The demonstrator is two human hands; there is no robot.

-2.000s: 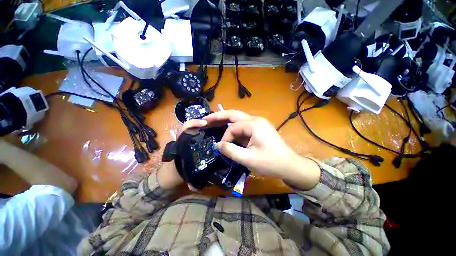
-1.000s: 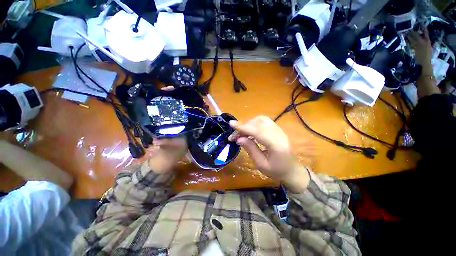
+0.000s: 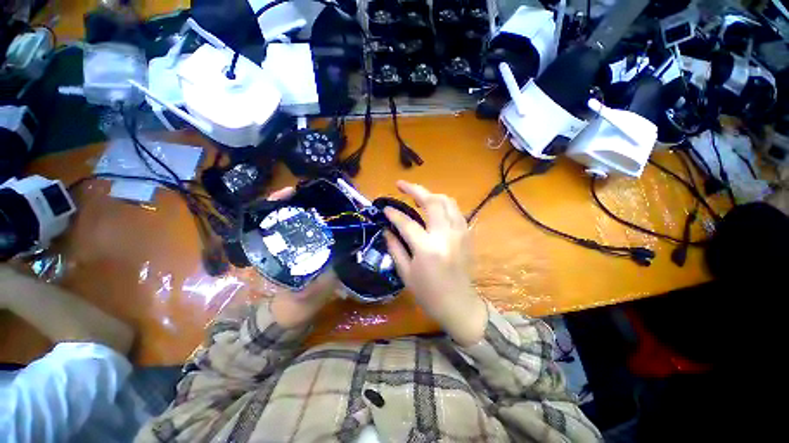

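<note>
My left hand (image 3: 303, 298) is under the black camera head shell (image 3: 258, 255) and holds it, its fingertips showing at the far edge. The circuit board (image 3: 298, 240) in the shell faces up. Thin blue and yellow wires (image 3: 346, 223) run from it to the black open base housing (image 3: 368, 275) at its right, which has a silver-white part inside. My right hand (image 3: 432, 251) is on the housing's right rim with fingers bent over it; its fingertips are partly hidden. A white antenna (image 3: 353, 192) sticks out behind the housing.
A black LED faceplate (image 3: 317, 149) and a head module (image 3: 238, 179) lie behind. White cameras (image 3: 227, 95) stand back left and right (image 3: 612, 143). Black pigtail cables (image 3: 571, 238) lie at right. A module tray (image 3: 424, 99) is at the back. Another person's arm (image 3: 60, 307) is at left.
The board in the head shell has turned and tilted further up. My right hand has moved from pinching inside the housing to its rim. A person's arm at the back right has left.
</note>
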